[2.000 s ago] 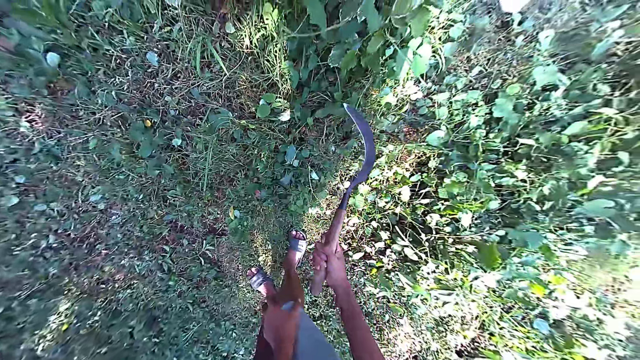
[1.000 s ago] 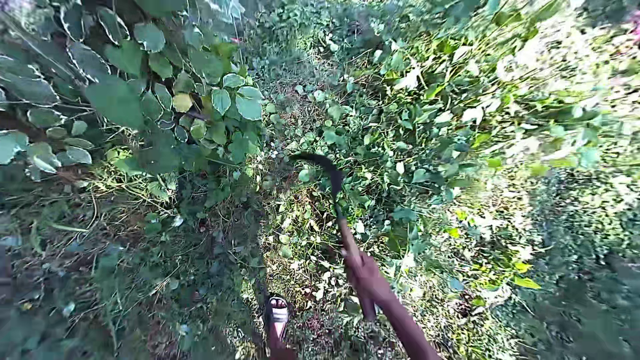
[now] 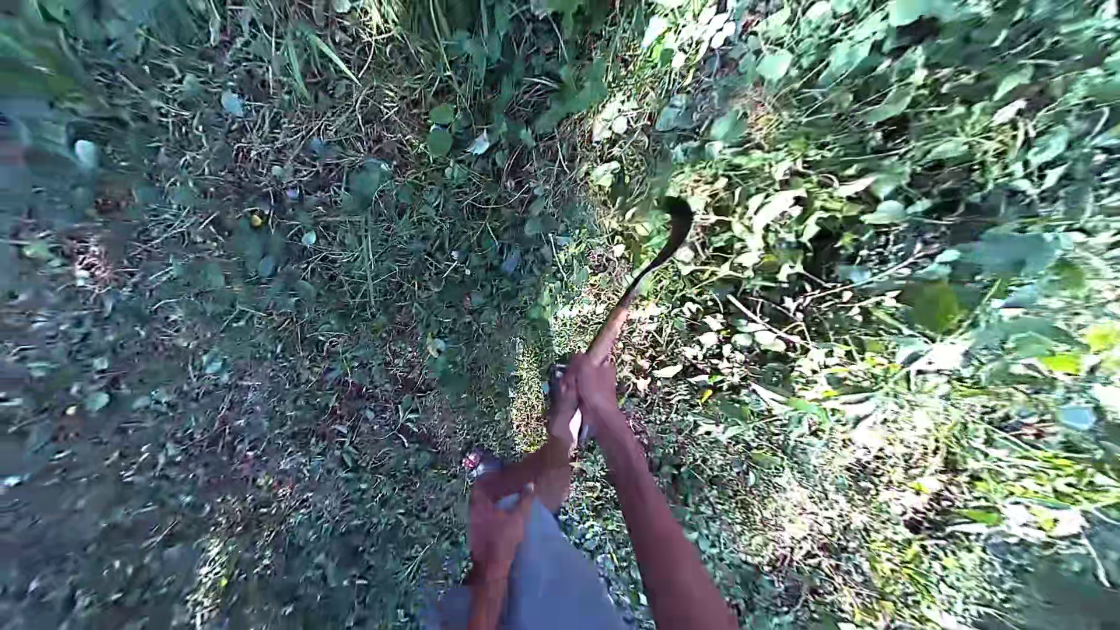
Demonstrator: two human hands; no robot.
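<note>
A sickle with a dark curved blade and a wooden handle points up and to the right over sunlit low plants. My right hand is closed around the lower handle. Down and to the left, my left hand lies against the edge of grey-blue clothing, close to my bent leg; its fingers are blurred, so whether it grips anything is unclear. Behind my right hand and leg, my feet are mostly hidden, with part of one sandalled foot showing.
Short grass and weeds cover the shaded ground on the left. Denser leafy plants stand in bright sun on the right, with pale stems among them. Taller leaves and grass grow at the top.
My left hand, not visible one second ago, now shows beside the grey-blue clothing. The sickle, its blade curving left a second ago, now slants up and right. The view has shifted considerably.
</note>
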